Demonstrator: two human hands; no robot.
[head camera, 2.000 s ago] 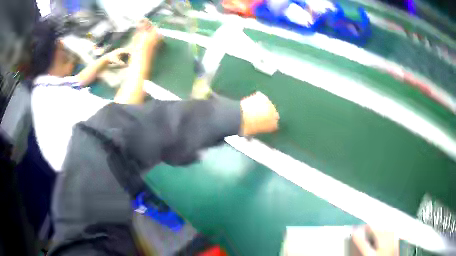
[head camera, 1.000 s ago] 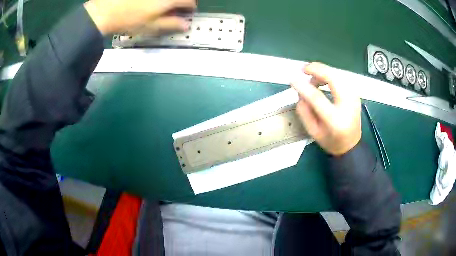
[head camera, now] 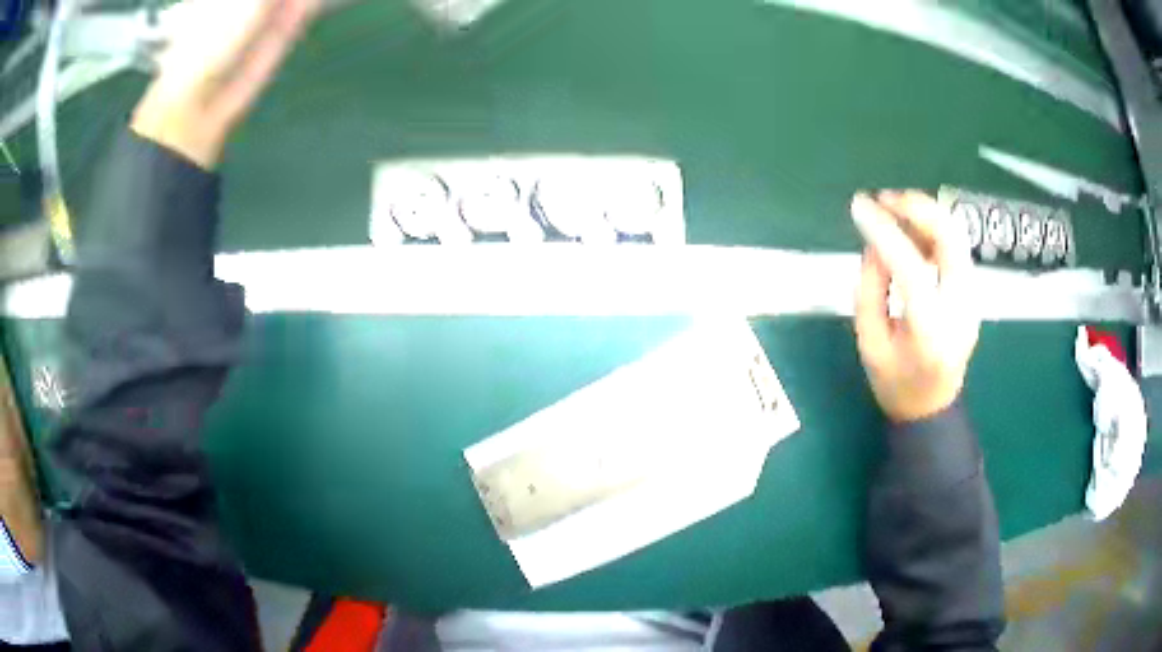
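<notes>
A silver-grey four-cavity housing (head camera: 514, 204) lies on the green belt beyond the white strip, its round cavities facing up. A flat plate (head camera: 542, 481) lies slanted on a white paper sheet (head camera: 567, 560) on the near green ledge; glare washes out most of its surface. My left hand (head camera: 223, 77) is blurred at the upper left, cut by the top edge; its fingertips are not clear. My right hand (head camera: 915, 299) is above the strip, right of the housing, fingers bent and fingertips close together. Whether it holds something small is unclear.
A second four-cavity housing (head camera: 1019, 232) lies right of my right hand, partly behind it. The white guide strip (head camera: 548, 280) crosses the view. A white bundle with a red edge (head camera: 1115, 433) lies at far right. A pale object (head camera: 456, 10) is cut off at the top.
My left hand has moved up and left, off the dotted metal piece. A housing with cavities up now shows there. My right hand has left the flat plate and moved right.
</notes>
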